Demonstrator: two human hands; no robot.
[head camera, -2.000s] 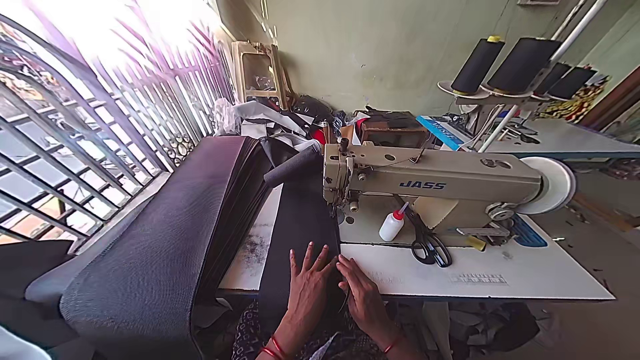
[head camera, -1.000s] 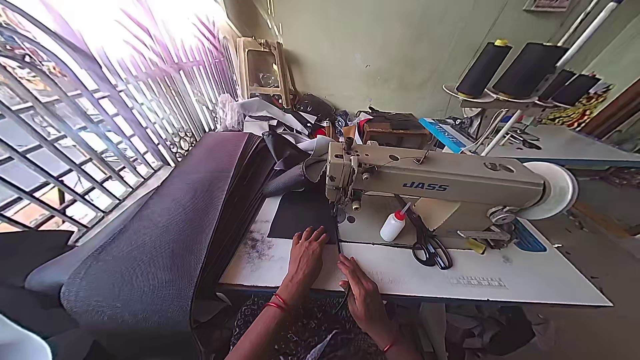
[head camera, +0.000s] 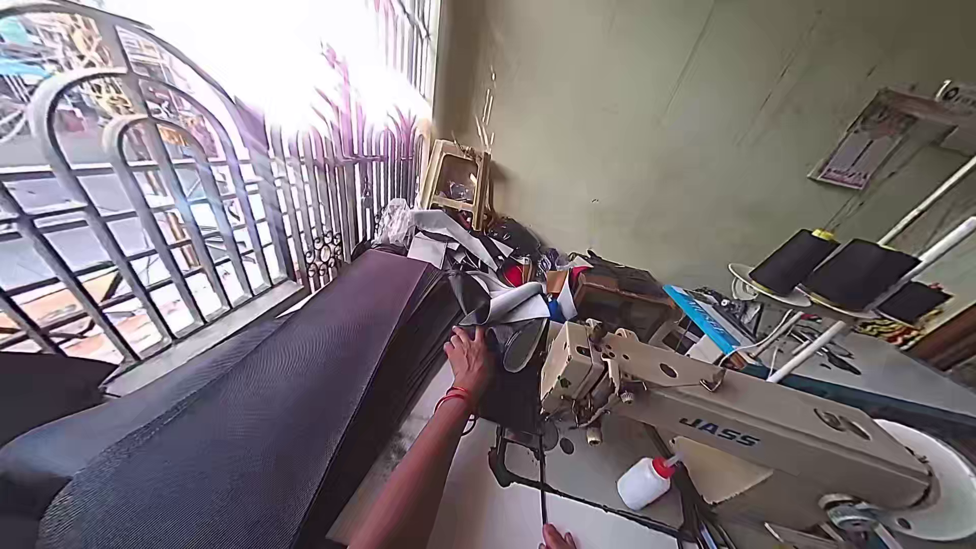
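Note:
My left hand reaches out at the centre, left of the sewing machine head. Its fingers rest at the edge of the dark fabric piece, beside a curled grey piece of material; whether they grip it I cannot tell. Of my right hand only the fingertips show at the bottom edge, at the lower end of a thin dark strip that runs up toward the needle area. A white bottle with a red cap and partly hidden black scissors lie right of the strip.
A thick stack of dark fabric fills the left side beside a metal window grille. Scraps are heaped behind the machine. Black thread cones stand on a rack at the right, before another table.
My left hand has moved forward from the front of the machine bed to the far side of the fabric. The dark fabric now lies farther back. The view has swung and shifted.

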